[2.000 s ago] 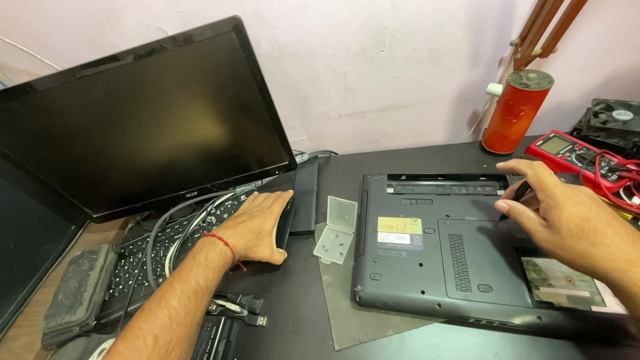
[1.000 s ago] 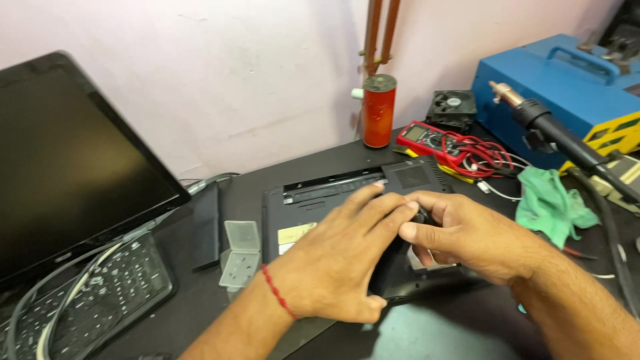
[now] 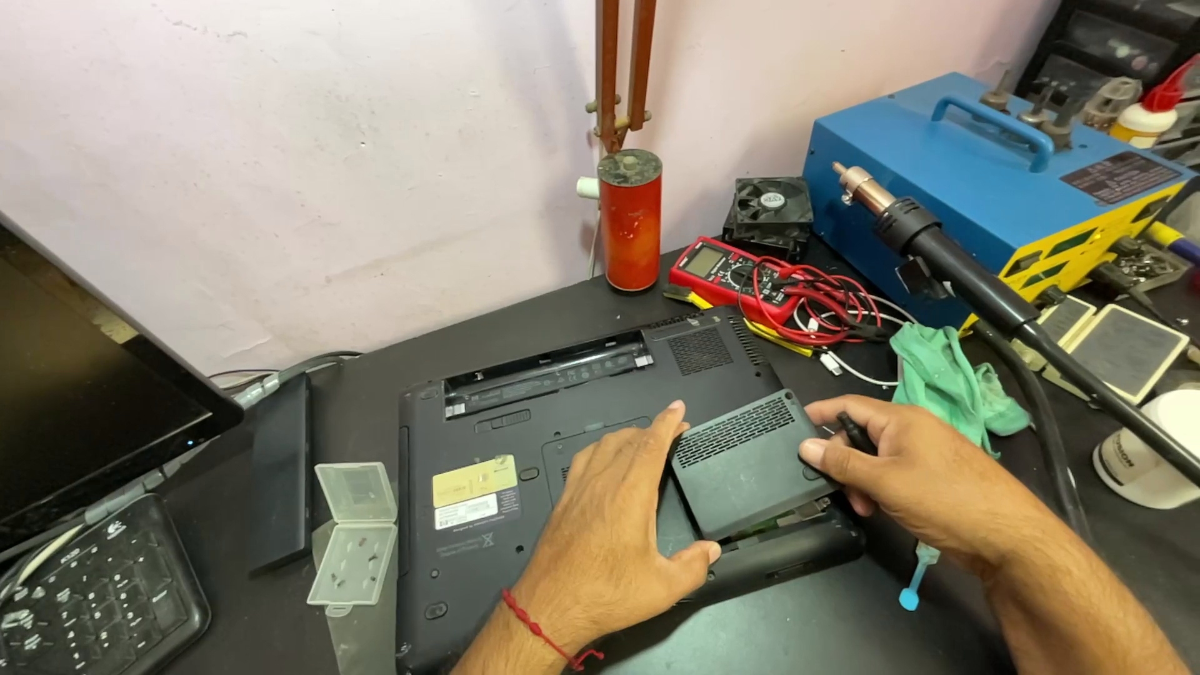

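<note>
An upside-down black laptop (image 3: 562,412) lies on the dark table with its battery bay uncovered. A vented plastic cover panel (image 3: 750,469) is tilted up from its right part, with some green board showing beneath. My right hand (image 3: 900,469) pinches the panel's right edge and also holds a black screwdriver (image 3: 855,433). My left hand (image 3: 623,525), a red string at its wrist, rests on the laptop with its fingers spread, thumb and fingertips at the panel's left edge. Left of the laptop stands an open clear plastic case (image 3: 354,562) with small screws in it.
A monitor (image 3: 84,375), a keyboard (image 3: 103,591) and a black battery-like slab (image 3: 283,473) are at left. Behind the laptop stand a red cylinder (image 3: 630,225), a red multimeter (image 3: 727,277) and a fan (image 3: 771,206). At right are a blue rework station (image 3: 919,141), its hot-air handpiece (image 3: 966,267) and a green cloth (image 3: 942,380).
The vented panel, lying flat in the laptop two seconds ago, is now lifted and tilted. My left hand has come from beside the keyboard onto the laptop. The view has swung right.
</note>
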